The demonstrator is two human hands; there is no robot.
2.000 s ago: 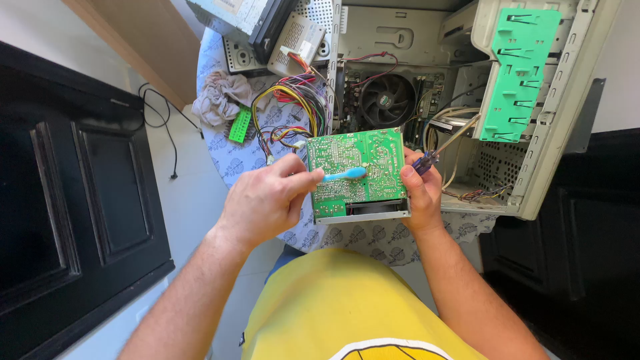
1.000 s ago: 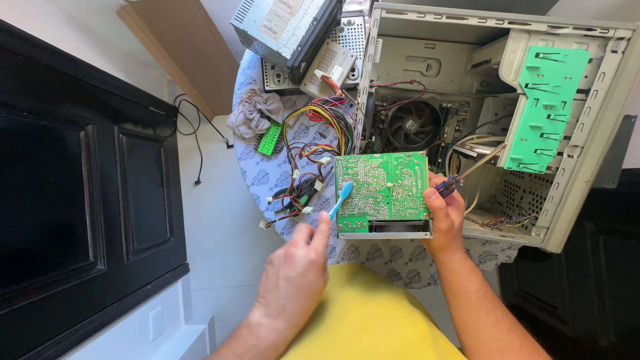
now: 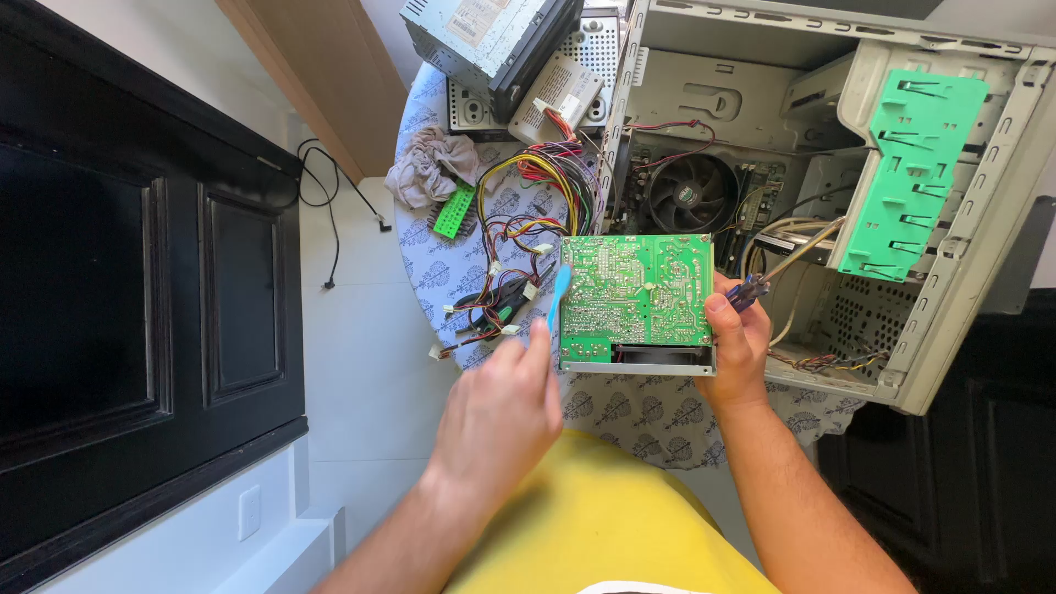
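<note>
My right hand [image 3: 737,351] grips the right side of a computer power supply unit, whose green circuit board [image 3: 635,289] faces up with its solder side showing. A dark paintbrush-like tool [image 3: 747,292] is also between the fingers of that hand. My left hand [image 3: 503,404] is closed on the handle of a light-blue toothbrush [image 3: 559,290], its head at the board's left edge; whether the bristles touch is hard to tell. A fan [image 3: 664,355] partly shows at the board's near edge. A bundle of coloured power cables [image 3: 569,186] lies behind and left of the unit.
An open computer case [image 3: 907,396] with a CPU fan [image 3: 693,194] and green plastic panel [image 3: 920,173] stands back right. A car stereo-like metal box [image 3: 487,41], a drive [image 3: 557,99], a crumpled cloth [image 3: 433,165], a green comb-like piece [image 3: 455,210] and black-handled pliers [image 3: 495,309] lie on the table.
Two seconds ago the toothbrush was over the middle of the board; it has moved to the left edge. My right hand keeps holding the power supply. The view has shifted.
</note>
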